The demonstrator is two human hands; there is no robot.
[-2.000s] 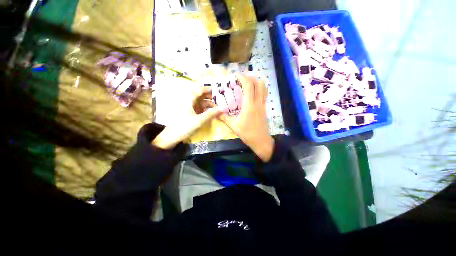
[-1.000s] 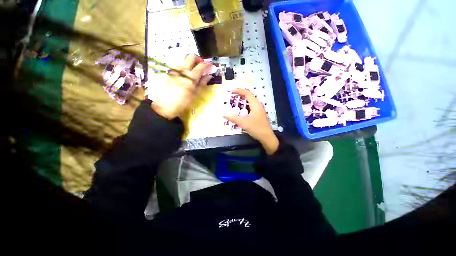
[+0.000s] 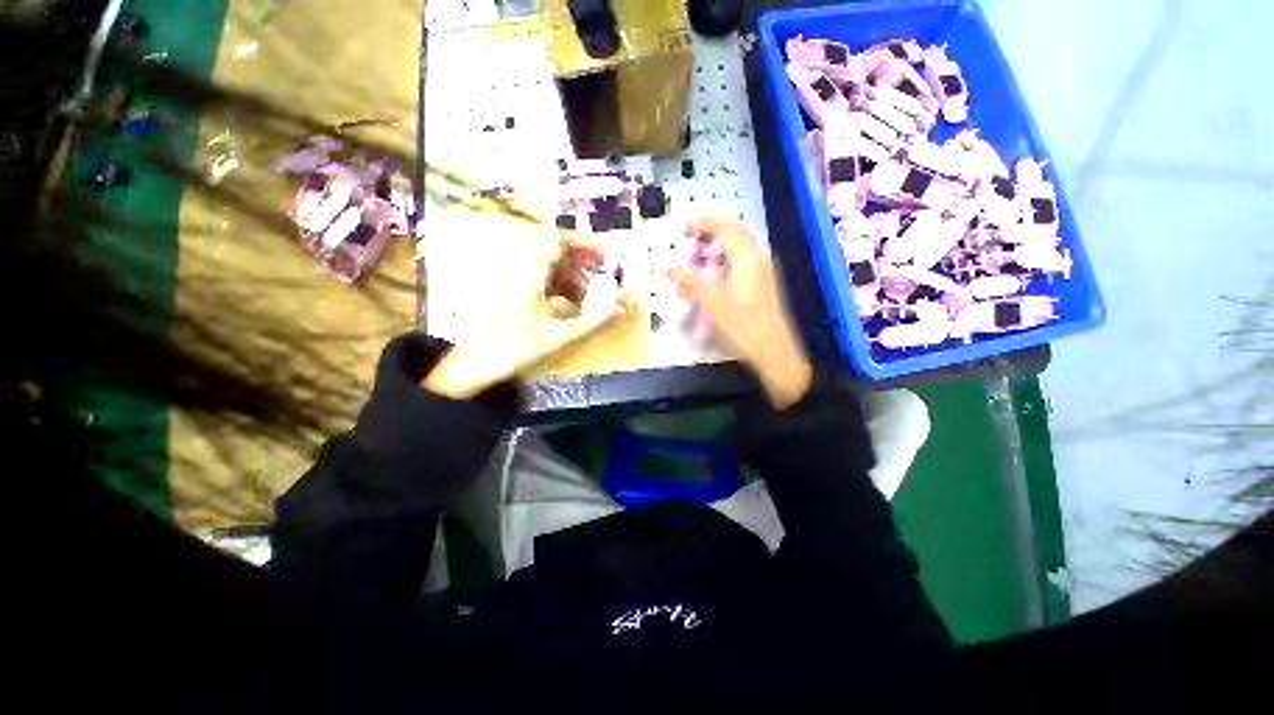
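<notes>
My left hand (image 3: 559,314) is over the front of the white perforated board (image 3: 482,168), fingers curled; glare hides whether it holds anything. My right hand (image 3: 741,293) is to its right, blurred, with a pink plastic part (image 3: 703,266) at its fingers. A pink part (image 3: 594,186) lies on the board beyond my hands, with a black square piece (image 3: 611,217) in front of it and another black square (image 3: 651,200) at its right end.
A blue bin (image 3: 1087,310) heaped with pink parts stands at the right. A taped cardboard box (image 3: 657,101) with a dark opening stands at the back of the board. A pink part group (image 3: 349,224) lies on the brown sheet (image 3: 280,328) at the left.
My left hand has drawn back from the black squares towards the board's front, uncovering the pink part there. My right hand has moved slightly right with the pink part.
</notes>
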